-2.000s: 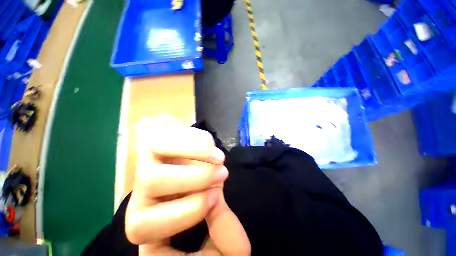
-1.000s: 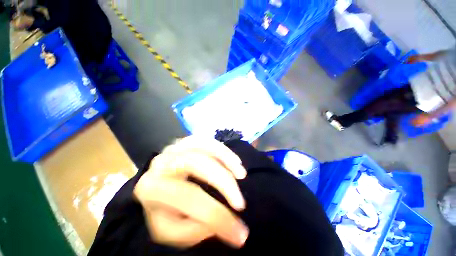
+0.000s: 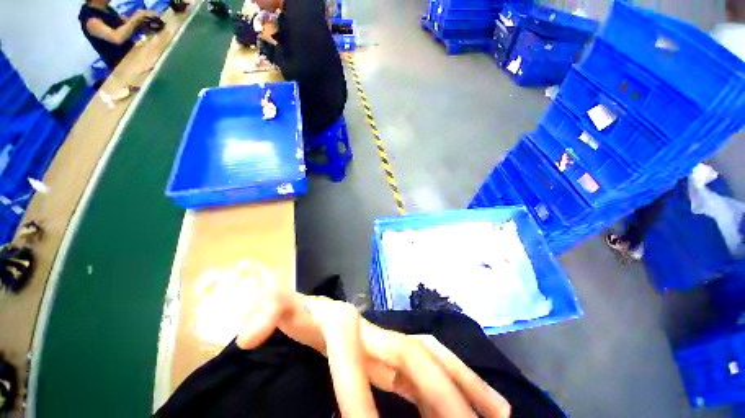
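Observation:
One bare hand, apparently my left hand (image 3: 368, 351), is at the bottom centre, over my dark clothing. Its fingers are bent and partly spread, and the lower part is cut off by the bottom edge. No held object shows; the palm and some fingertips are hidden. No separate right hand can be made out. A shaggy black thing (image 3: 429, 300) shows beyond the hand, at the near left of a blue lined crate (image 3: 564, 304). A crumpled white liner (image 3: 457, 265) fills that crate.
A blue crate (image 3: 196, 194) with a small beige item (image 3: 268, 106) stands on the bench (image 3: 237, 245). A green conveyor belt (image 3: 114, 245) runs left. Black figures (image 3: 15, 268) lie on the far bench. Stacked crates (image 3: 572, 155) lean right. A seated coworker (image 3: 314, 65) is ahead.
The view has swung left, bringing the belt and far bench back in sight. The hand's fingers, curled together before, are now more spread and lower in the picture.

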